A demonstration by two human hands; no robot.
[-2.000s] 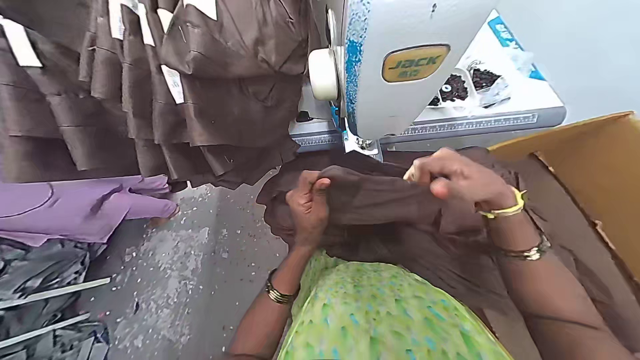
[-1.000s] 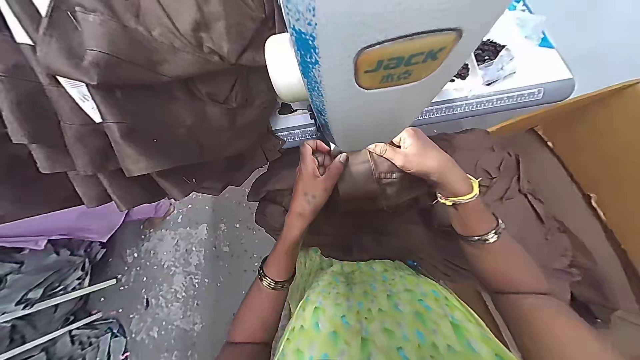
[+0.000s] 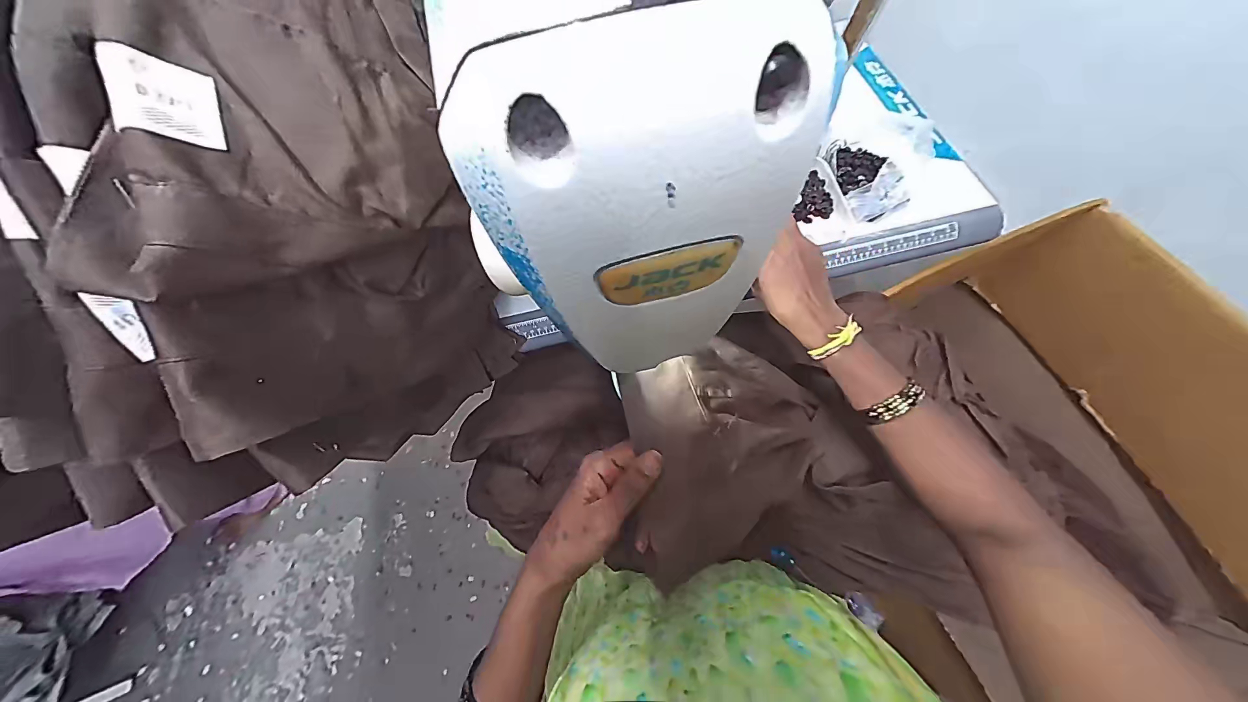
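A white Jack sewing machine (image 3: pixel 634 195) stands before me, its lower end over a brown garment (image 3: pixel 721 458). Stitching shows on the lit cloth just below the machine head. My left hand (image 3: pixel 595 507) pinches the garment's edge between thumb and fingers, below and left of the machine head. My right hand (image 3: pixel 795 278) is raised at the right side of the head, beside a tray of dark buttons (image 3: pixel 814 198); its fingertips are partly hidden, and whether they hold anything cannot be told.
Brown garment pieces (image 3: pixel 322 312) with white paper tags hang at the left. A second heap of dark buttons (image 3: pixel 860 168) lies in a clear bag on the white machine bed (image 3: pixel 941 200). A cardboard box (image 3: pixel 1121 322) stands at the right. Purple cloth (image 3: pixel 97 556) lies lower left.
My right hand has let go of the garment and moved up beside the buttons. My left hand has moved down, with cloth still in its fingers. The view has shifted closer to the machine.
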